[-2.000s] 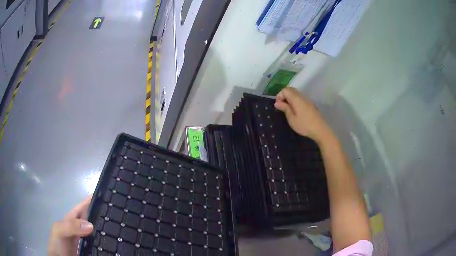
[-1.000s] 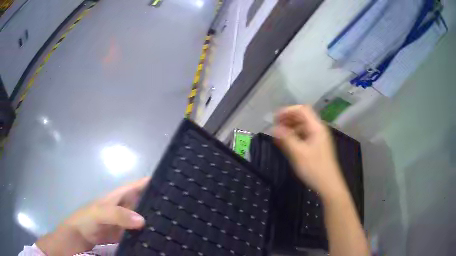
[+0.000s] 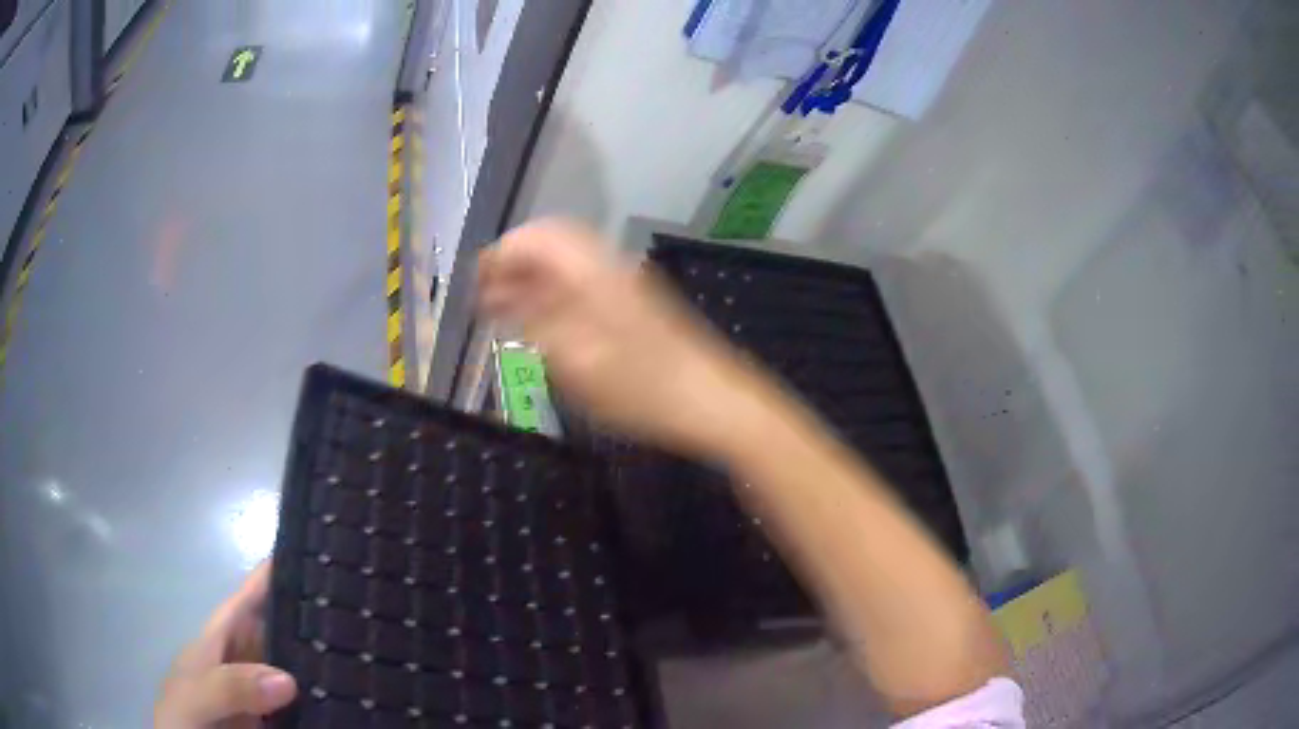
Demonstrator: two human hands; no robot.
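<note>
My left hand point(image 3: 228, 677) holds a black component tray point(image 3: 442, 570) by its left edge at the lower left, thumb on the rim. The tray has a grid of pockets with small silvery dots and is cut off by the bottom edge. My right hand point(image 3: 549, 292) is blurred, above the gap between the held tray and the tray stack; its fingers look curled, and whether it holds a small part cannot be told. My right forearm crosses over the black tray stack point(image 3: 855, 385), hiding part of it. The stack's top tray shows a few dots near its upper left.
A green label card point(image 3: 524, 387) stands behind the held tray. Another green card point(image 3: 758, 200) and hanging documents point(image 3: 926, 64) with blue clips are on the wall. A blue and yellow item point(image 3: 1040, 612) lies at lower right. Yellow-black tape point(image 3: 398, 242) edges the floor at left.
My right hand has moved from over the stack to the left, towards the green label card. My left hand still holds the tray. The view has shifted between frames.
</note>
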